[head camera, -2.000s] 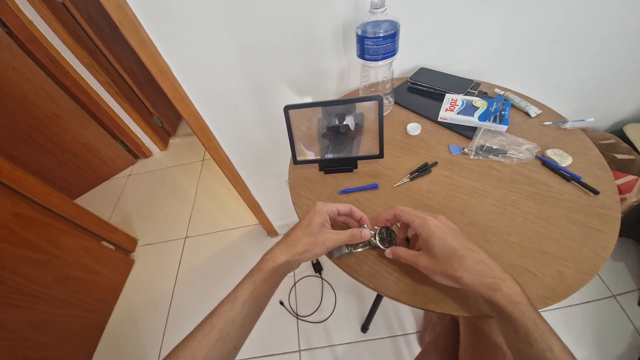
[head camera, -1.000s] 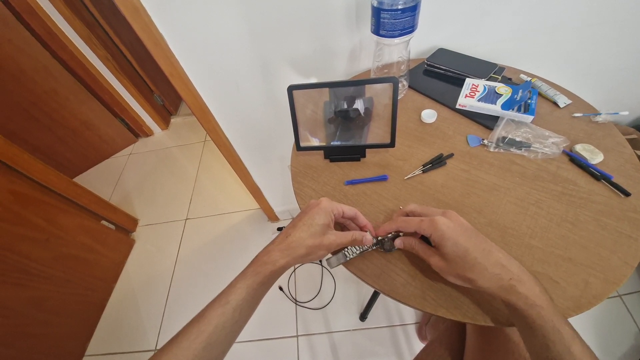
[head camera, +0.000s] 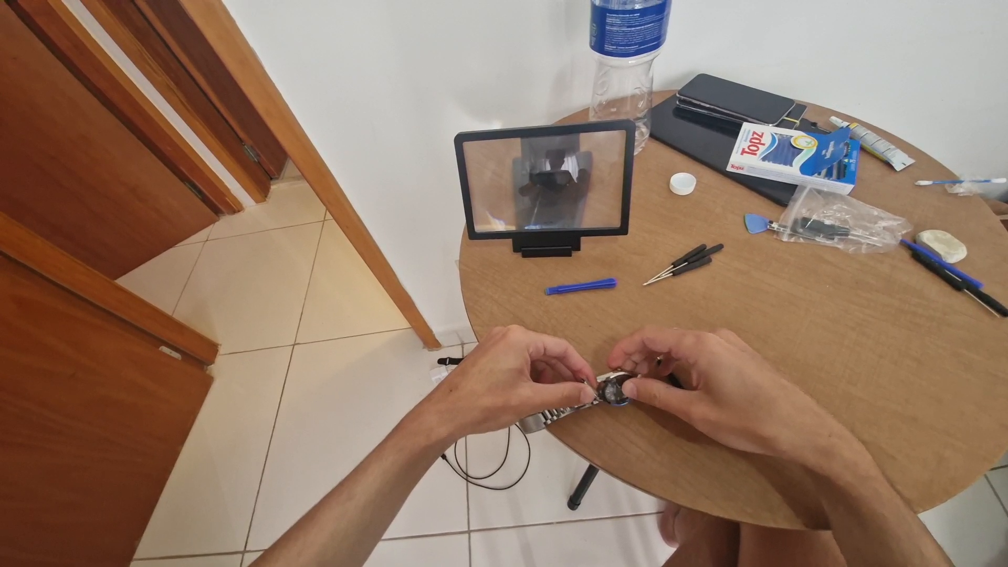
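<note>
Near the front left edge of the round table, a wristwatch with a dark dial (head camera: 613, 391) and a metal link bracelet (head camera: 551, 415) is held between both hands. My left hand (head camera: 524, 378) pinches it where the bracelet meets the case. The fingers and thumb of my right hand (head camera: 693, 378) grip the other side of the case. One end of the bracelet hangs out below my left hand, past the table's edge. Fingers hide part of the case and the far part of the bracelet.
Beyond my hands on the table (head camera: 787, 346) lie a blue pry tool (head camera: 581, 287), several small screwdrivers (head camera: 683, 264) and a white cap (head camera: 683, 183). A framed magnifier screen (head camera: 545, 181) stands behind them, by a plastic bottle (head camera: 622, 79). A Topz box (head camera: 791, 157) and plastic bag (head camera: 843, 224) lie farther right.
The watch's dial, tilted mostly out of sight one second ago, faces up more now. Both hands have stayed on the watch.
</note>
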